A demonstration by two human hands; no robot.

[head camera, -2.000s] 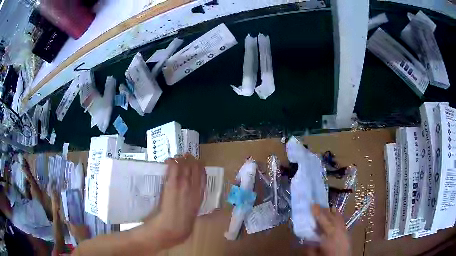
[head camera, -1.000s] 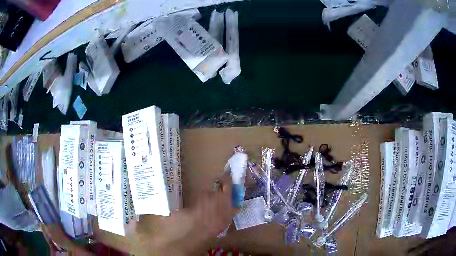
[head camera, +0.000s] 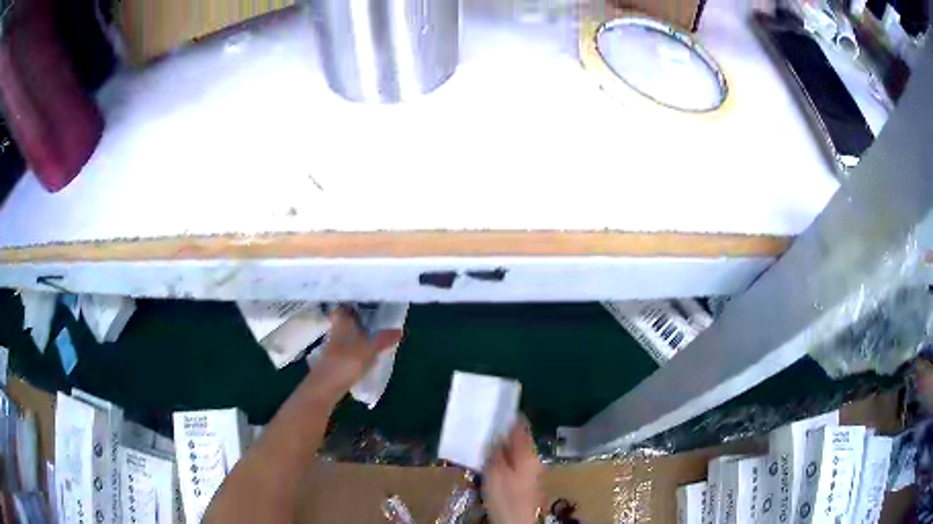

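Note:
My left hand [head camera: 353, 358] reaches over the green belt, just under the shelf edge. It is at a white slim piece [head camera: 380, 370] beside a white retail box [head camera: 290, 338]. Its fingertips are partly hidden, so its grip cannot be told. My right hand [head camera: 515, 476] holds a small white folded paper or card [head camera: 478, 418] above the front edge of the belt. Clear-wrapped slim parts [head camera: 457, 504] and a bit of dark cable [head camera: 562, 511] show at the bottom edge of the picture.
A white wood-edged shelf [head camera: 460, 184] crosses above, bearing a silver cylinder [head camera: 394, 46], a yellow tape ring [head camera: 706, 97], a dark phone-like rectangle and a maroon object. A pale metal support [head camera: 716, 317] slants at right. Upright boxes [head camera: 208, 455] stand left, others [head camera: 778, 473] right.
The view has tilted up to the shelf. My left hand has moved from the brown work surface to the belt. My right hand has come back into view with the white paper or card.

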